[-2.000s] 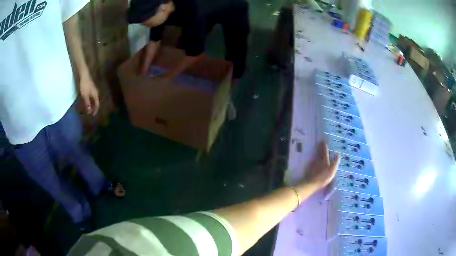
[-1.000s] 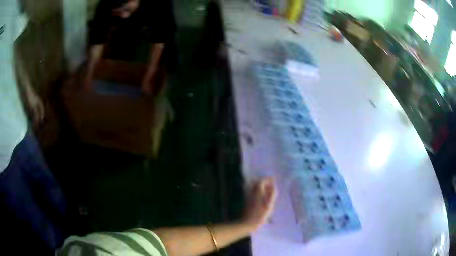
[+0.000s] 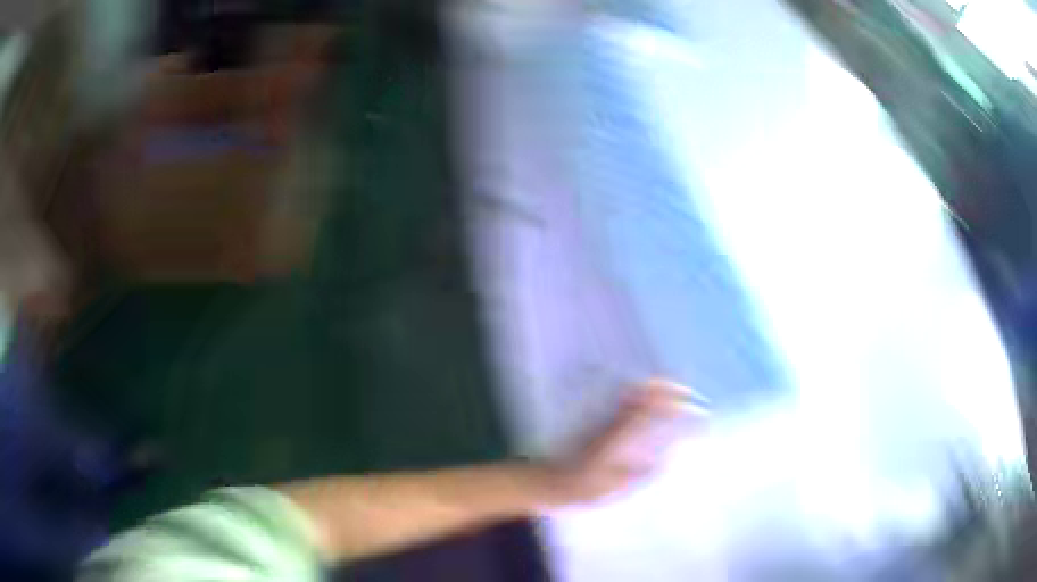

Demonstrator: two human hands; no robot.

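Observation:
A row of light blue-white retail boxes (image 3: 682, 250) lies on the white table, badly blurred. My left hand (image 3: 625, 449) is over the table at the near end of the row. Its fingertips are at or close to the nearest box; blur hides whether they touch it, and the finger pose is unclear. My right hand is not in view.
The white table (image 3: 830, 239) runs away from me. On the green floor (image 3: 341, 387) to the left stands a brown carton (image 3: 182, 205) with a person's arms behind it. Another person's blue-clad leg shows at the left edge. Dark clutter lies beyond the table's right edge.
The view has swung right, so row and carton shift left and up in it. My left hand has moved from beside the row to its near end.

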